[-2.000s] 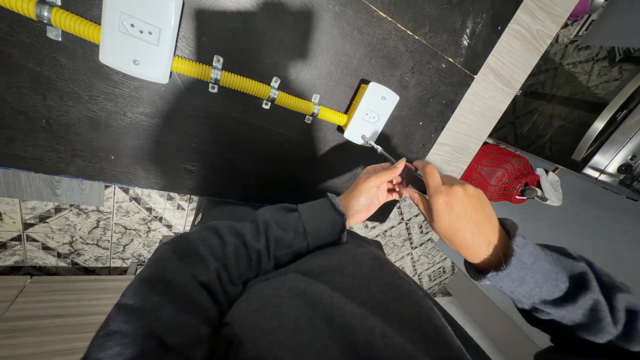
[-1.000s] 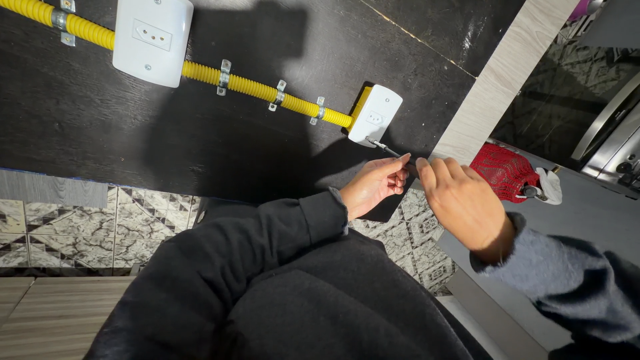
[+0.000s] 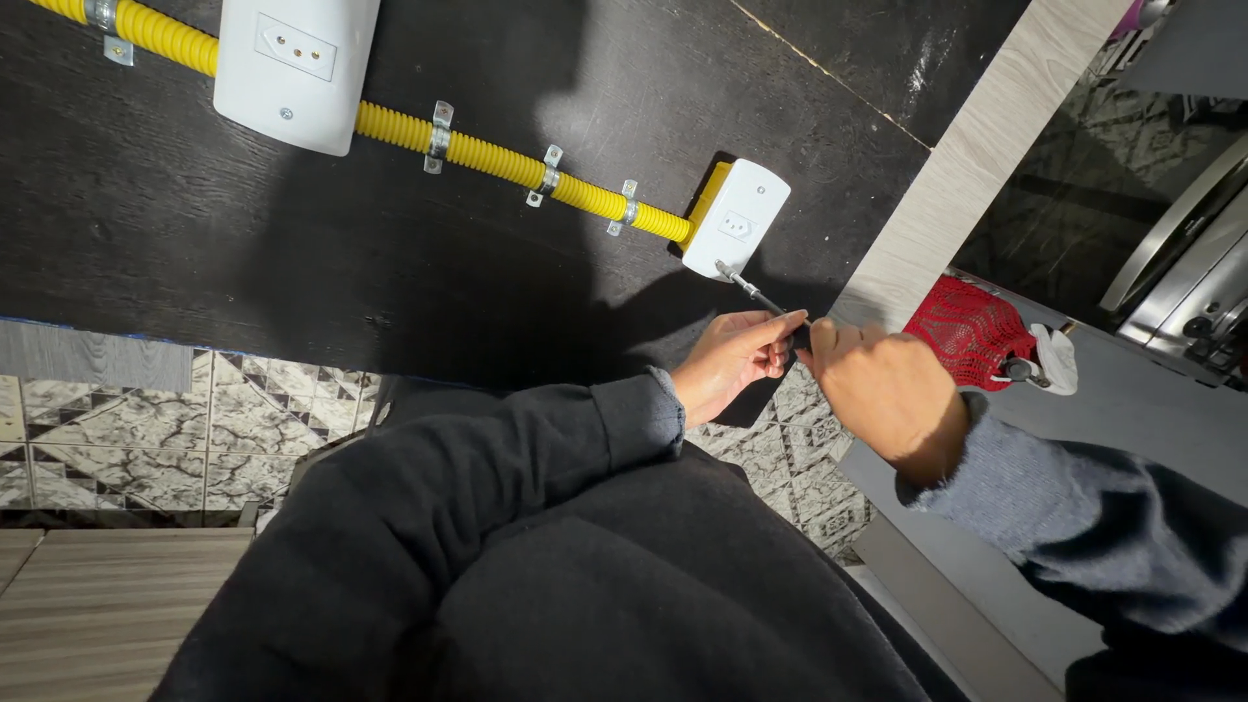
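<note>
My right hand (image 3: 882, 395) is closed around the dark handle of a screwdriver (image 3: 753, 290). The tool's tip meets the lower screw of a small white outlet cover plate (image 3: 749, 200), which sits on a yellow box (image 3: 710, 200). My left hand (image 3: 729, 363) pinches the screwdriver near its handle with thumb and fingertips. Yellow corrugated conduit (image 3: 497, 163) runs from that box to a larger white outlet plate (image 3: 297, 58) at the upper left. Metal clamps (image 3: 440, 138) hold the conduit against a black board (image 3: 439, 263).
A pale wood-grain strip (image 3: 985, 146) borders the board on the right. Beyond it are a red mesh cloth (image 3: 965, 327) and an appliance with a metal handle (image 3: 1170, 234). Patterned tiles (image 3: 136, 419) show at the lower left.
Both hands stay by the small plate with the screwdriver on its lower screw. The right hand has turned a little at the handle.
</note>
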